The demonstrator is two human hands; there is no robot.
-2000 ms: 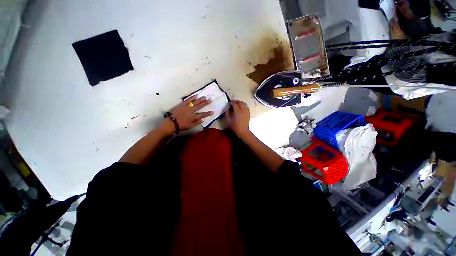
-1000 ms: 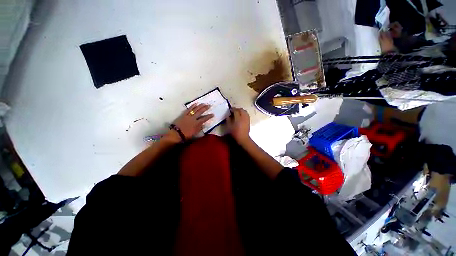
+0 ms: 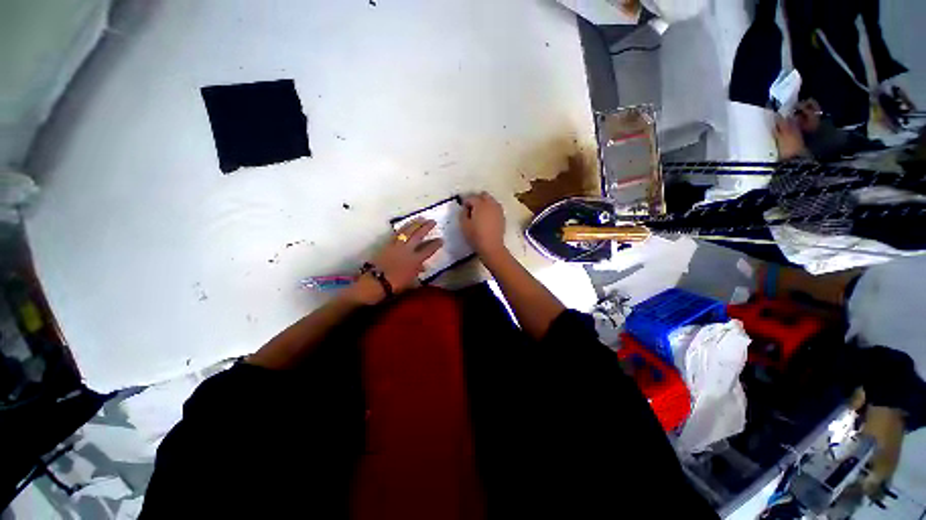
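A white template lies on a dark cloth piece on the table, with dark edges showing around it. My left hand lies flat on the template's left part, fingers spread, with a ring and a bracelet. My right hand is at the upper right corner, fingers bent onto the dark edge; its fingertips are partly hidden. A second dark cloth piece lies flat apart at the upper left. The steam iron stands to the right of my right hand, touching neither hand.
The white table has a brown scorch stain. A metal-framed iron rest is at its right edge, with striped hoses running right. Thin coloured sticks lie left of my wrist. Blue and red crates are on the floor. Another person's hand shows at right.
My right hand has moved from the template's right side up to its upper right corner. My left hand stays on the template. The view has shifted, and more of the coloured sticks shows.
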